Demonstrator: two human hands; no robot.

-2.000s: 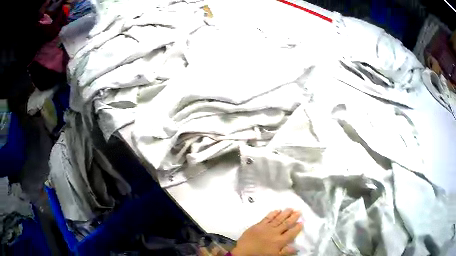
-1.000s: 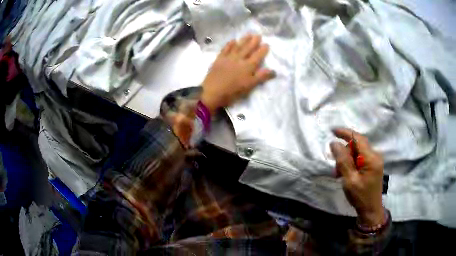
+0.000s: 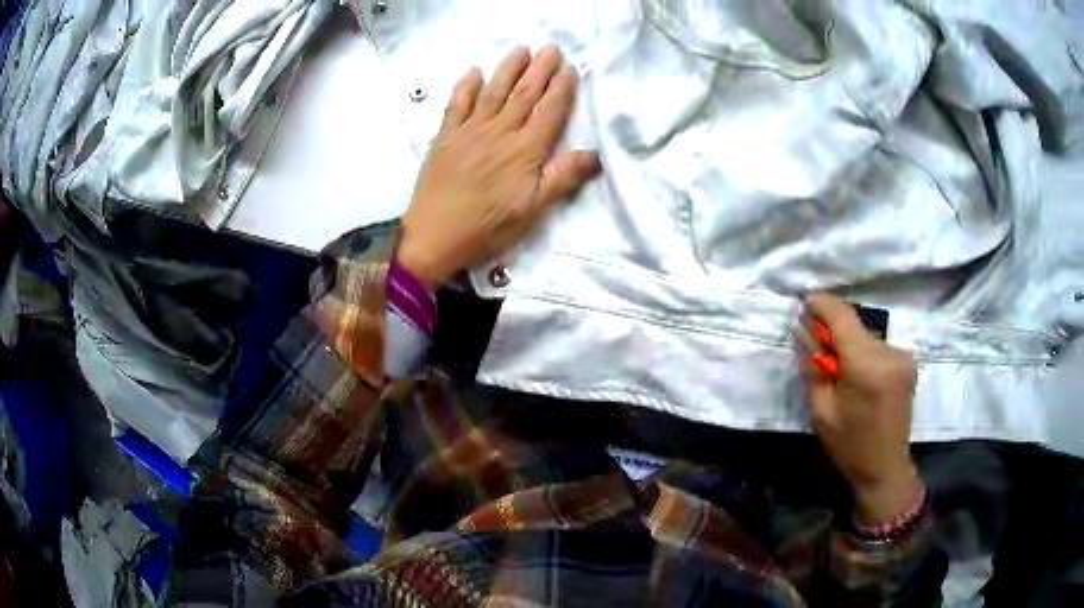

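A pale, off-white jacket (image 3: 761, 154) lies spread and wrinkled in front of me, its stitched hem band (image 3: 642, 344) along the near table edge. Metal buttons show down its left edge, one (image 3: 499, 276) at the hem corner just below my left hand. My left hand (image 3: 493, 166) lies flat on the jacket near that edge, fingers spread, holding nothing. My right hand (image 3: 858, 380) is closed around orange-red thread snips (image 3: 824, 350) at the hem band. The blades cannot be made out. A small black label (image 3: 874, 318) shows beside my right hand.
A heap of similar garments (image 3: 143, 107) lies at the far left, with cloth hanging over the table edge. White table surface (image 3: 321, 154) shows between heap and jacket. A blue bin (image 3: 155, 461) and more pale cloth (image 3: 107, 552) are at the lower left.
The view has tilted down. My left hand stays flat on the jacket. My right hand, out of view at first, came in with the snips and is now at the hem band, which lies straighter.
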